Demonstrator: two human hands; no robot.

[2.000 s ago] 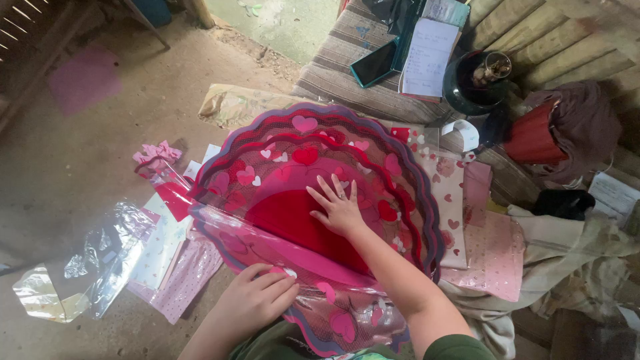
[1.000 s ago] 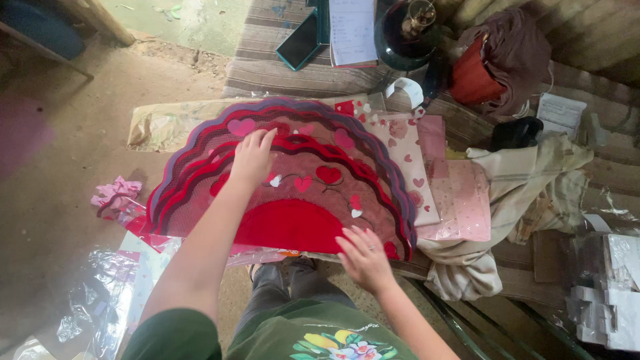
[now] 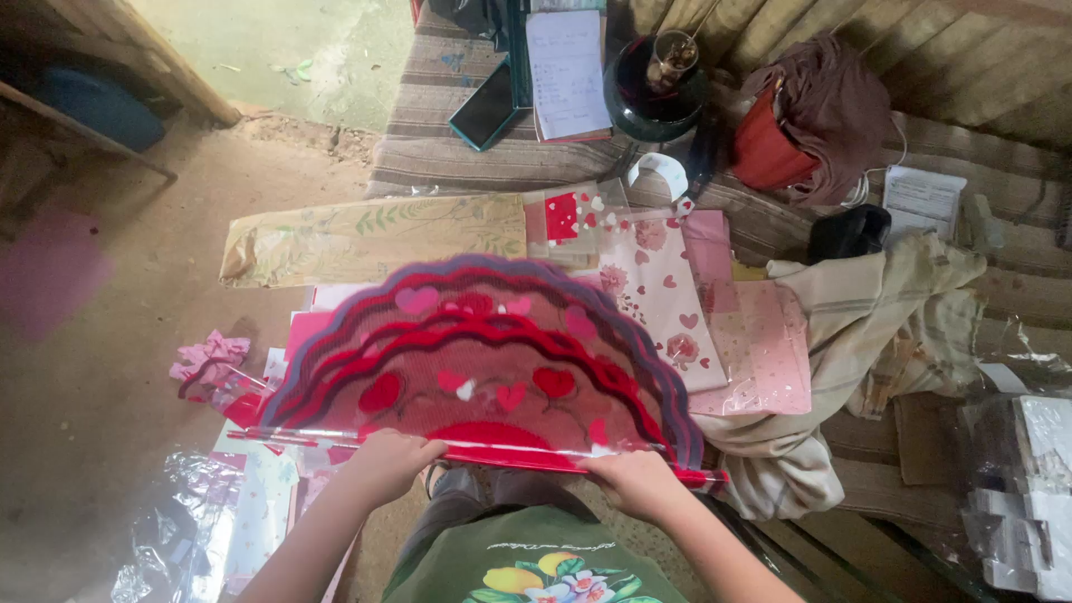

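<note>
A half-round stack of red, pink and purple scalloped sheets with hearts [image 3: 494, 360] lies in front of me, its straight folded side toward my body. My left hand [image 3: 394, 465] grips that edge left of centre, fingers curled under it. With its thumb on top, my right hand [image 3: 632, 477] holds the same edge farther right. Clear plastic film shines along the fold. Patterned heart-and-rose paper [image 3: 662, 310] lies at the right of the stack, and a leaf-printed brown paper packet [image 3: 377, 239] lies beyond it.
Striped cloth [image 3: 419, 126] covers the surface behind, bearing a phone [image 3: 484, 105], handwritten paper [image 3: 569, 75], a dark round pot [image 3: 653, 92] and a red container [image 3: 770, 142]. Crumpled clear plastic [image 3: 180, 528] lies lower left, near a pink scrunchie [image 3: 209, 356]. Beige cloth [image 3: 821, 394] is at right.
The round sheets, partly folded two seconds ago, now form a half-round. Both hands have come to the straight edge; my left hand was on top of the sheets one second ago.
</note>
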